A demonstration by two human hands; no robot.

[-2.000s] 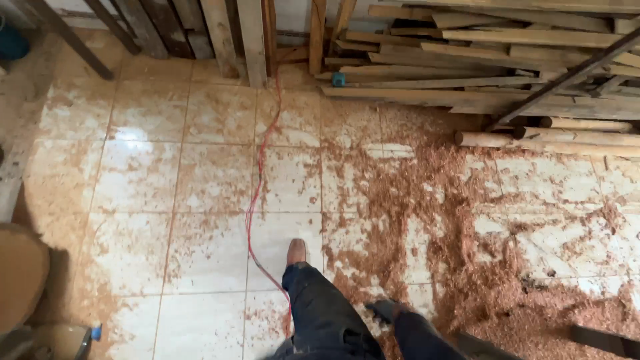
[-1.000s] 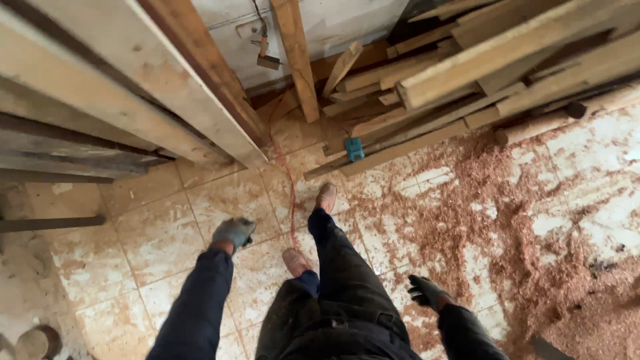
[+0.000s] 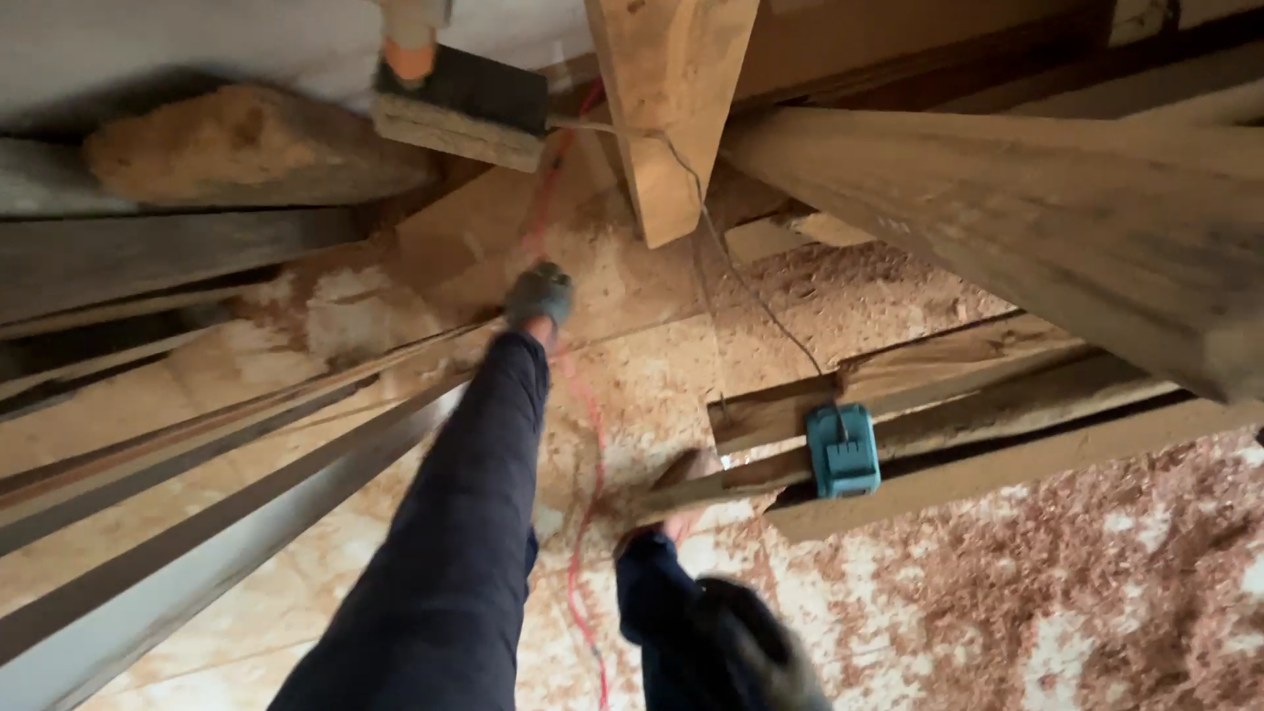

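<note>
My left hand [image 3: 540, 293], in a grey glove, reaches down and forward close to a red cable [image 3: 595, 420] and the ends of long boards leaning at the left. Its fingers look curled, but whether they hold anything cannot be told. My right hand [image 3: 785, 657], also gloved, hangs blurred at the bottom, near my leg; its fingers are not clear. To the right of my foot, a teal battery charger or adapter [image 3: 843, 450] rests on stacked wood, with a thin grey cord [image 3: 726, 252] running from it up past an upright wooden plank [image 3: 676, 109].
Long boards [image 3: 247, 563] lean in from the left. A large timber beam [image 3: 1017, 227] juts in at the right above a lumber stack [image 3: 987, 464]. A dark block [image 3: 464, 104] is by the wall at the top. Reddish shavings [image 3: 1116, 583] cover the tiled floor at the lower right.
The view has moved much closer to the wall and lumber. My left arm has stretched forward toward the red cable and board ends. The right hand, apart from the leg before, now appears beside it.
</note>
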